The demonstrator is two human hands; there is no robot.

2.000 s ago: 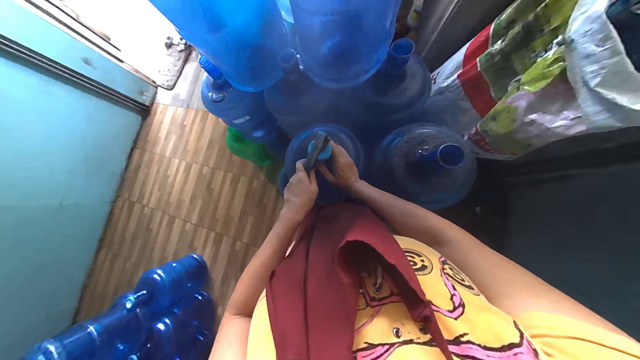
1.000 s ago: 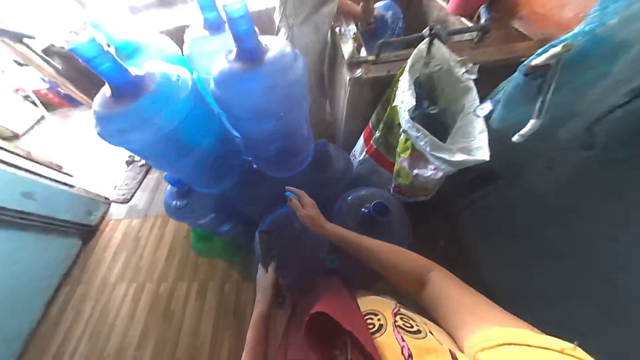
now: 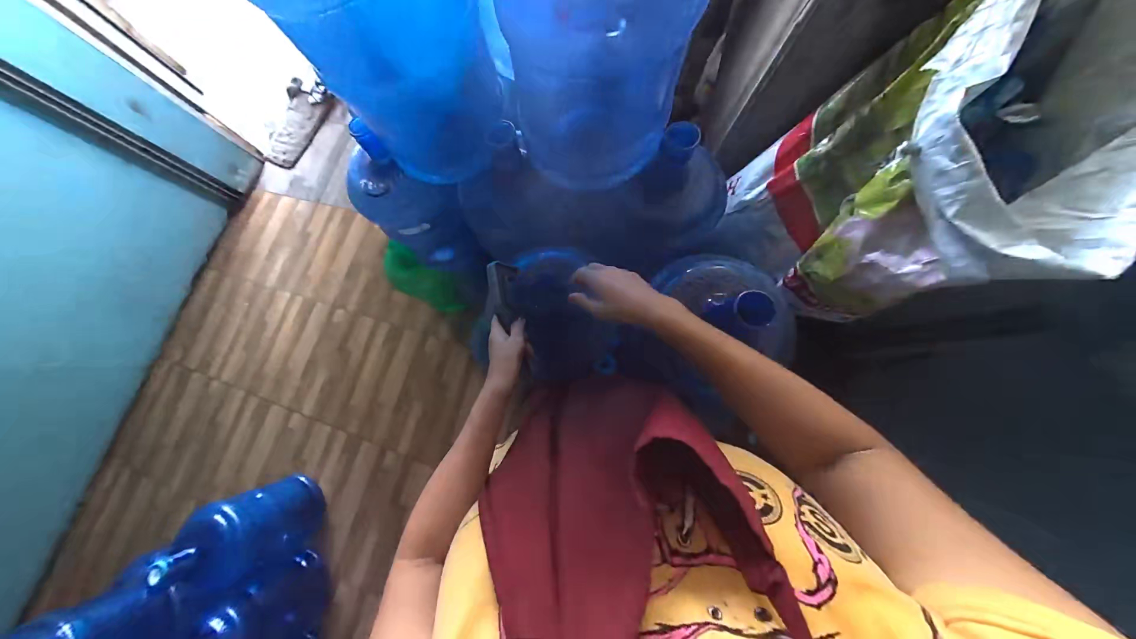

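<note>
A blue plastic water jug [image 3: 564,333] stands in front of my body, with its upper end toward my hands. My left hand [image 3: 508,346] is closed on the lower end of a dark flat tool [image 3: 501,288], whose exact kind I cannot tell, at the jug's left side. Over the jug's right side is my right hand [image 3: 617,293], its fingers loosely curled with nothing visible in them. Just right of it stands another jug [image 3: 723,311] with an uncapped neck.
More upright jugs [image 3: 399,200] stand ahead, with large inverted-looking jugs [image 3: 595,89] above them. A printed sack [image 3: 843,195] hangs at the right. Blue jugs [image 3: 240,550] lie on the wood-patterned floor [image 3: 293,355] at lower left, near a teal panel [image 3: 89,293]. Green plastic [image 3: 422,275] is beside the jugs.
Two seconds ago both hands were together at the jug's neck with the dark tool; now they are apart. A small blue thing at my right fingertips one second ago no longer shows there. The view has swung.
</note>
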